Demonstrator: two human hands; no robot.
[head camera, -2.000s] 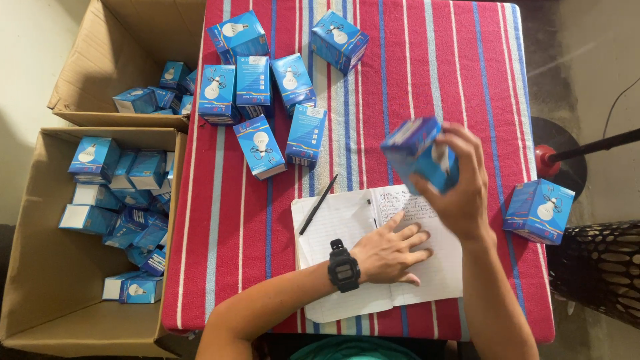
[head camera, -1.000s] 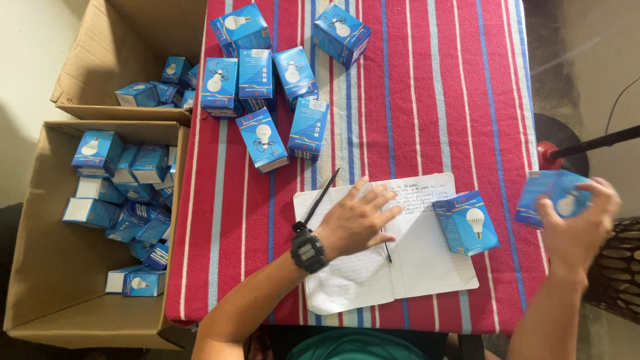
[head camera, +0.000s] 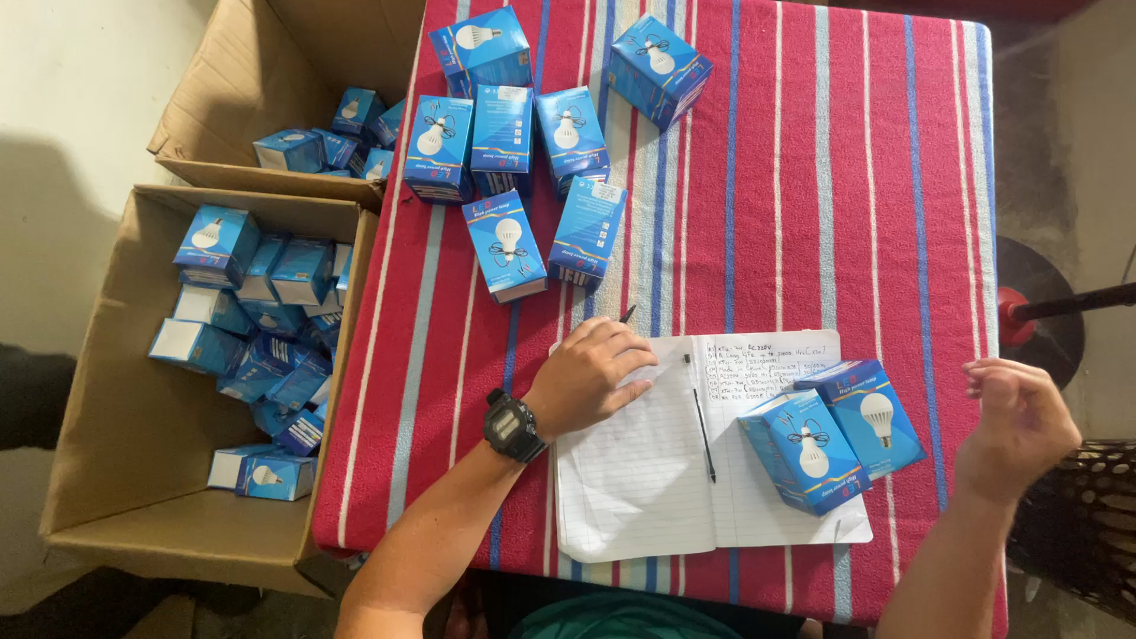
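My left hand (head camera: 593, 377), with a black digital watch on the wrist, rests over the left page of the open notebook (head camera: 635, 479); a black pen (head camera: 628, 314) pokes out beyond its fingers, and whether they grip it cannot be told. My right hand (head camera: 1021, 422) is raised off the notebook's right side, fingers curled, with nothing seen in it. Two blue LED bulb boxes, one (head camera: 803, 453) in front and one (head camera: 874, 417) behind it, lie touching on the right page, which bears handwriting. A thin black pen-like item (head camera: 704, 422) lies along the notebook's fold.
Several more bulb boxes (head camera: 501, 244) stand and lie on the striped cloth (head camera: 799, 177) at the upper left. Two open cardboard cartons (head camera: 98, 417) holding blue boxes are left of the table. A black pole (head camera: 1078, 303) on a dark round base stands at the right.
The box by the table's right edge was taken up by my right hand and now lies beside the other on the notebook, let go. My left hand has moved left across the page.
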